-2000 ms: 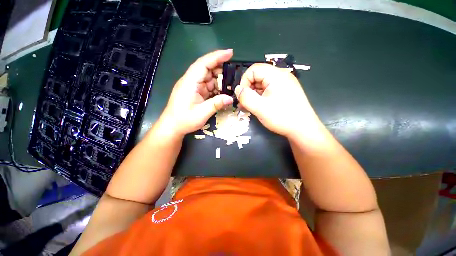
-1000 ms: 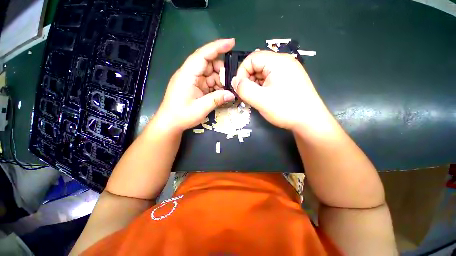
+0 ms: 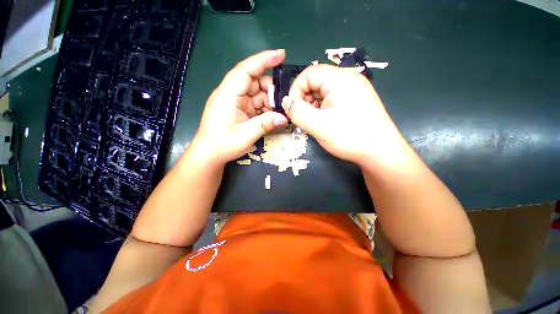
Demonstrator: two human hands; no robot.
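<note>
My left hand is shut on a black plastic housing, holding it by its left side above the work surface. A pale strip shows at the left hand's fingers beside the housing. My right hand covers the housing's right part, its thumb and index finger pinched together at the housing. Whether a small part is between those fingertips is hidden. A loose pile of pale strips lies just below the hands. Longer pale strips and small black parts lie beyond the right hand.
A large glossy black blister tray lies at the left. A dark phone or small screen is at the far edge. The dark green work surface reaches to the right. A cardboard box is below at the right. A person's clothed leg shows at lower left.
The view has tipped down, so the screen shows less at the top. The left hand keeps its hold on the housing; the right fingertips have shifted only slightly on it.
</note>
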